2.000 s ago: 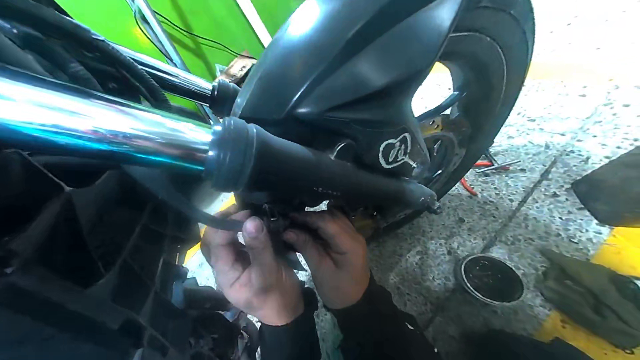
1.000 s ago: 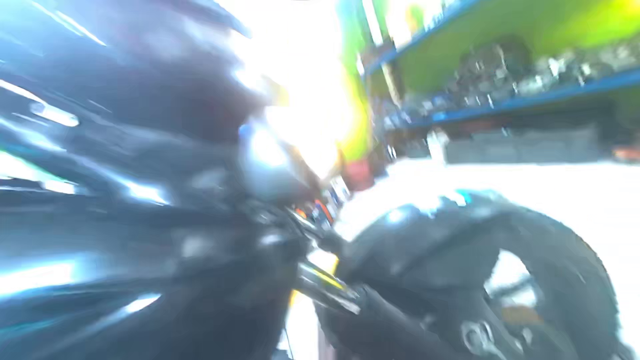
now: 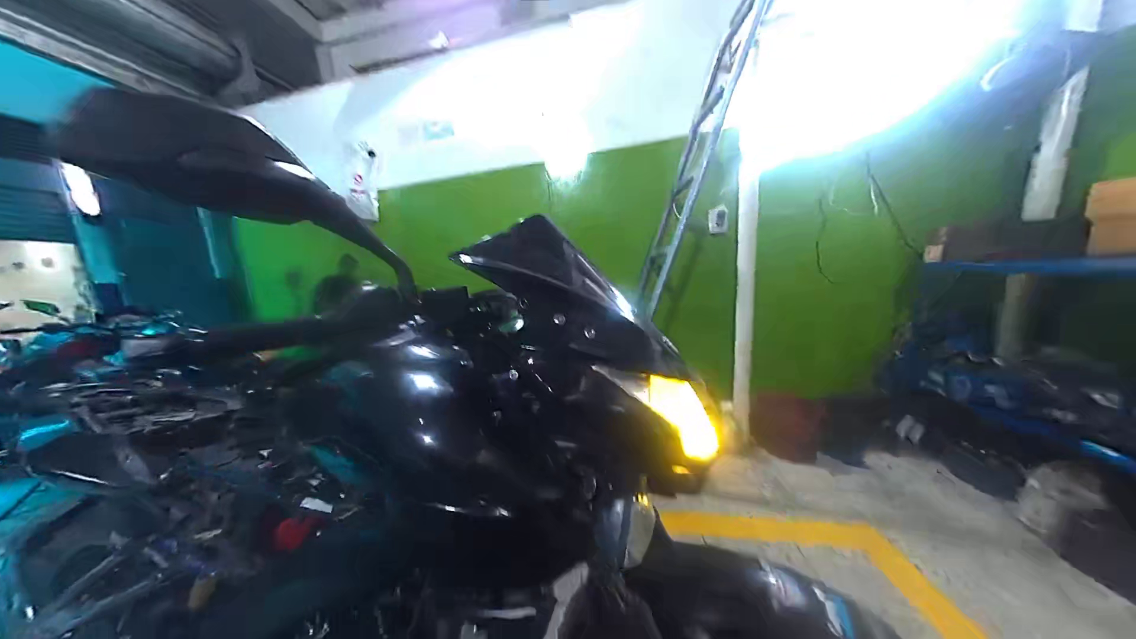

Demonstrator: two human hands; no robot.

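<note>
Neither of my hands is in view. A black motorcycle fills the left and middle of the head view, its glossy fairing (image 3: 435,426) nearest to me. The headlight or turn lamp (image 3: 688,422) at its front glows yellow. Above the nose stands a dark windscreen (image 3: 550,271), and a black mirror (image 3: 195,160) juts out at the upper left. The front fender (image 3: 754,586) shows at the bottom. What my hands hold or touch cannot be seen.
A metal ladder (image 3: 701,160) leans against the green wall (image 3: 825,311). Blue shelving (image 3: 1038,266) with parts and boxes stands at the right. Yellow lines (image 3: 781,530) mark the floor. More motorcycles (image 3: 133,346) stand at the left, with a blurred dark head-like shape behind the handlebar.
Two seconds ago both my hands were at the lower end of the fork by the front wheel; they are out of view now. The view has swung up to the motorcycle's nose.
</note>
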